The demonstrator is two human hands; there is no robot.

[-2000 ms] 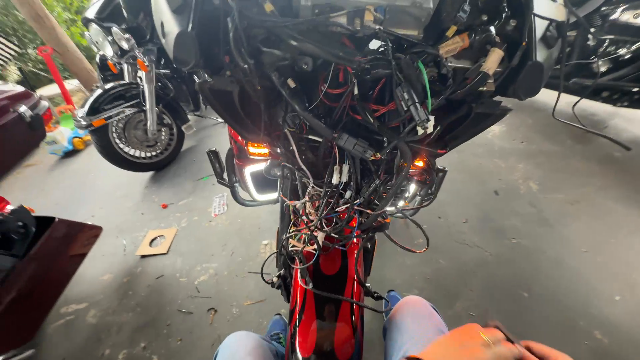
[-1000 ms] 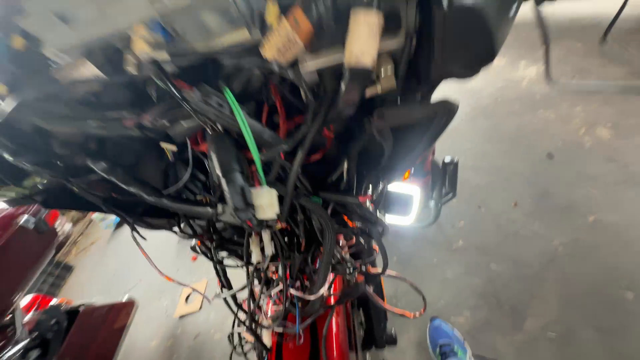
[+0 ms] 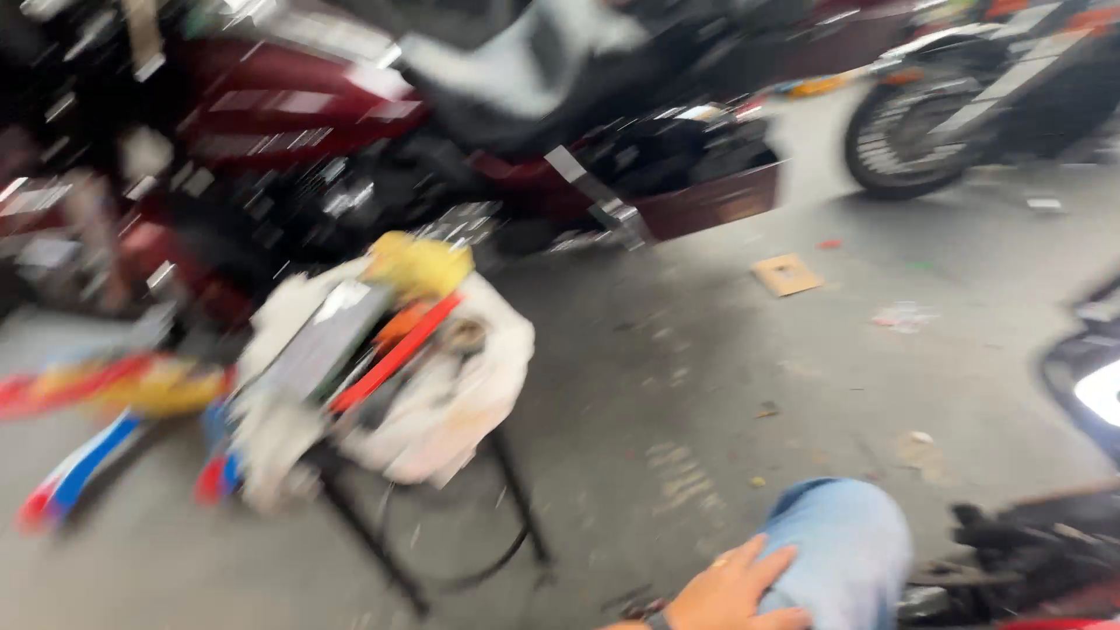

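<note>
My left hand [image 3: 731, 588] rests on my knee in blue jeans [image 3: 840, 551] at the bottom, fingers spread and holding nothing, with a ring on one finger. My right hand is outside the view. Left of the knee stands a stool [image 3: 516, 499] with dark legs, its top covered by a white cloth [image 3: 494, 376]. On it lie a yellow cloth or glove [image 3: 420, 265], a red long object [image 3: 398, 354] and a grey flat object [image 3: 328, 346], all blurred.
A dark red motorcycle [image 3: 297, 105] stands behind the stool. Another motorcycle's front wheel [image 3: 910, 140] is at upper right. Cardboard [image 3: 787, 275] lies on the floor. Colourful toys [image 3: 92, 464] lie at left. Part of a red motorcycle [image 3: 1041, 560] shows at lower right.
The view has swung far to the left, from the wiring of the red motorcycle to the stool. Two seconds ago hands showed at lower right; now one hand is on the knee.
</note>
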